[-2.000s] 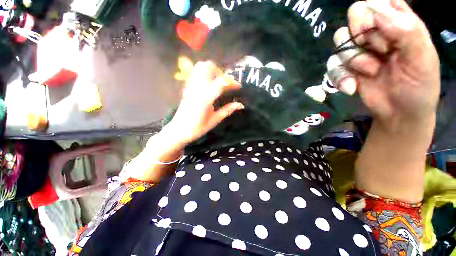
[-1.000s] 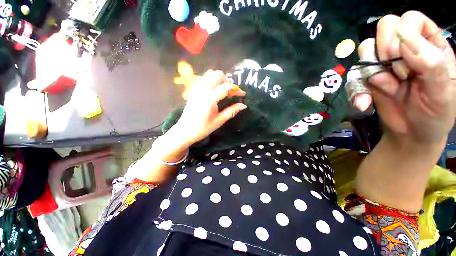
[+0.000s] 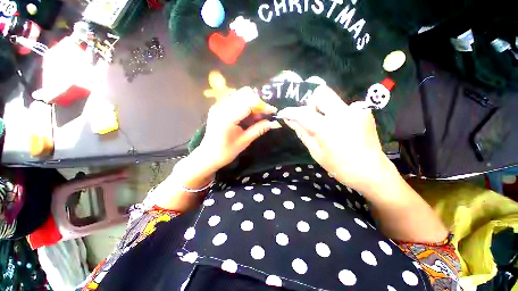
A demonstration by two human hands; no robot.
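Note:
A dark green plush wreath [image 3: 258, 150] lies folded partly in my lap, with white raised letters "STMA" showing between my hands. My left hand [image 3: 235, 122] pinches its edge near the letters. My right hand [image 3: 335, 133] meets it there, fingertips pinched together on the fabric. Any needle or thread between the fingertips is too small to tell. Behind lies another green wreath [image 3: 284, 54] with "CHRISTMAS" lettering, a red heart [image 3: 226, 46], a snowman [image 3: 377, 95] with a red hat, pale discs and a gingerbread man [image 3: 217, 85].
Small dark beads or trims [image 3: 143, 58] and a yellow block [image 3: 104, 120] are on the table at left. A dark phone-like rectangle [image 3: 493, 132] and green pieces with white labels lie at right. A pinkish stool [image 3: 91, 204] is lower left, a yellow sack [image 3: 477, 219] lower right.
My right hand has come down and left from its raised place at the right to the wreath beside my left hand. My left hand keeps its pinch. The right side of the table is now uncovered.

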